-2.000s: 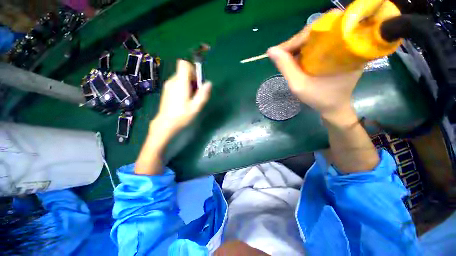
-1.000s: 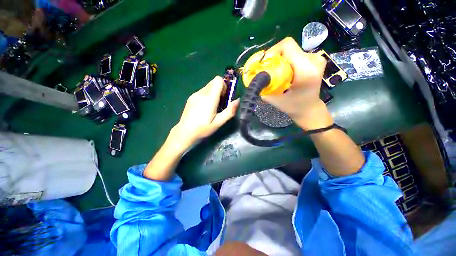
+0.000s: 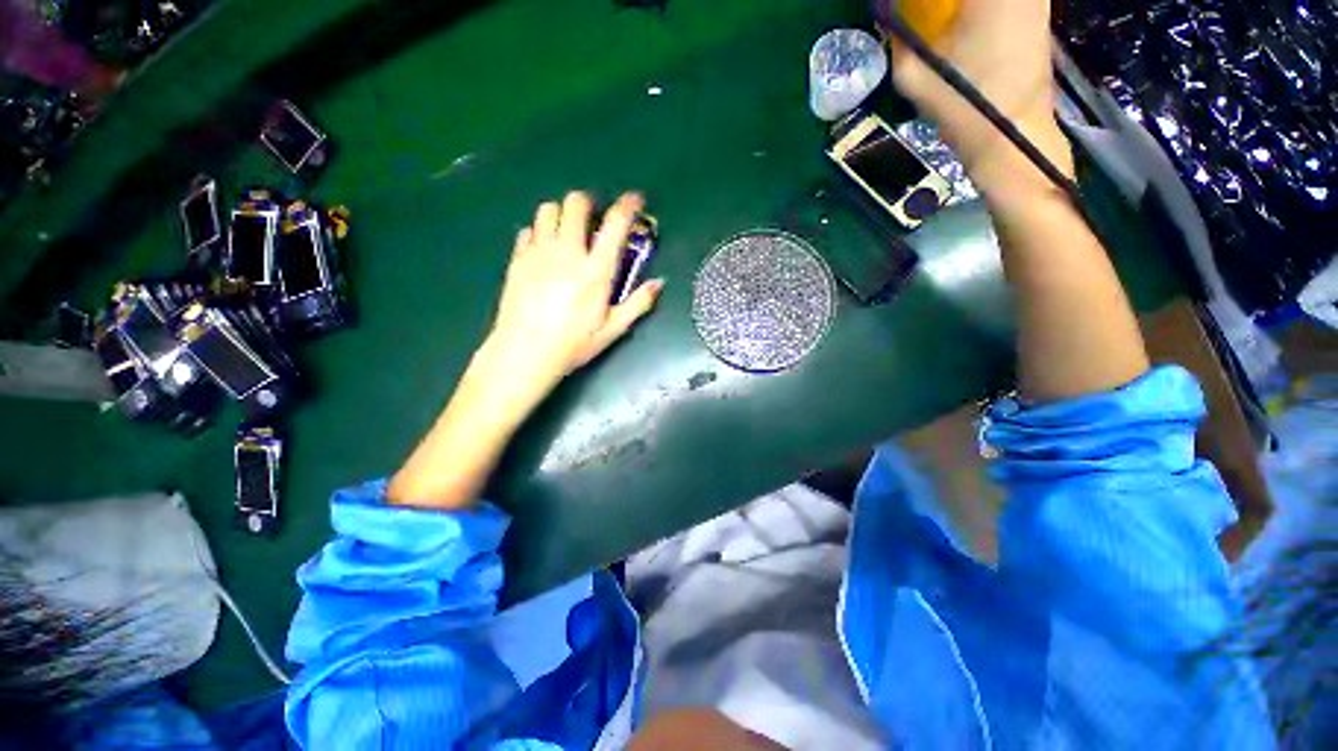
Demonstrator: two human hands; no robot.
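Observation:
My left hand lies over a small dark device unit on the green surface, fingers and thumb around it; most of the unit is hidden. My right hand is at the top right, cut off by the frame's top edge. It holds the yellow-orange electric screwdriver, of which only a small part shows; its bit is out of the picture. The black cord crosses my right hand and wrist. The round grey screw dish lies right of my left hand.
Dark device units lie heaped at the left. A light-faced unit and a whitish round container stand beyond the dish. A dark flat frame is right of the dish. Shiny black plastic fills the top right. A pale cylinder is lower left.
My right hand and the screwdriver have moved from beside the unit up to the top right. My left hand has lowered over the unit. The view has shifted.

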